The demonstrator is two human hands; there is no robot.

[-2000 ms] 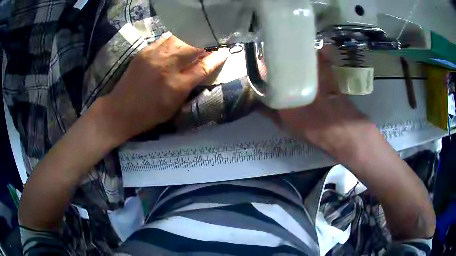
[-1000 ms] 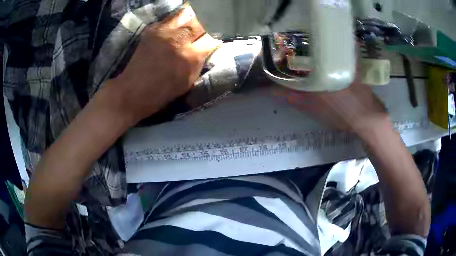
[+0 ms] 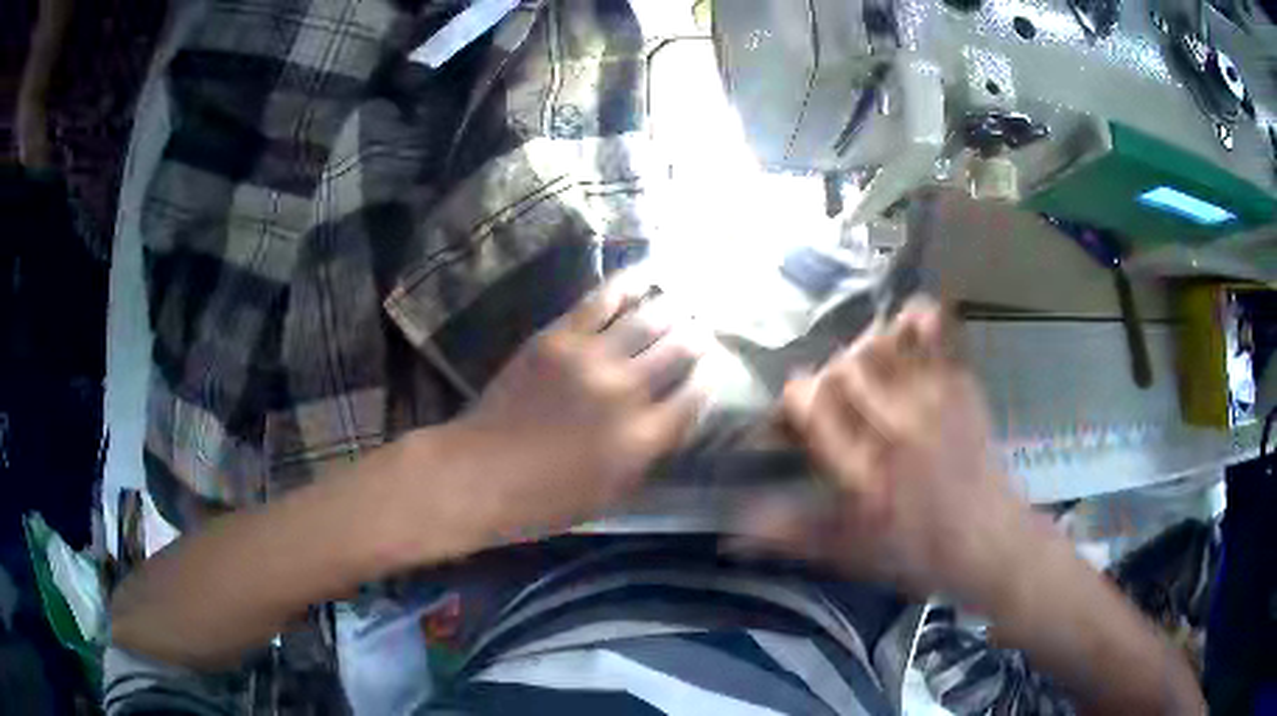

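Note:
Black, grey and cream plaid fabric covers the left of the sewing table. A smaller piece of it, with a white part, lies between my hands, overexposed under the lamp. My left hand is on this piece, its fingertips at the cloth. My right hand is blurred, with bent fingers gripping the piece's right end. The cream sewing machine head is just beyond the cloth. The needle area is lost in glare.
A green panel with a lit display is on the machine at right. Snips and a thin brown tool lie below it. A yellow box stands at the right table edge. More cloth lies on my lap.
Both hands have moved nearer to me with the cloth piece, away from the machine head. The view has shifted, showing more plaid at left and the machine's display. The scene under the lamp is brighter.

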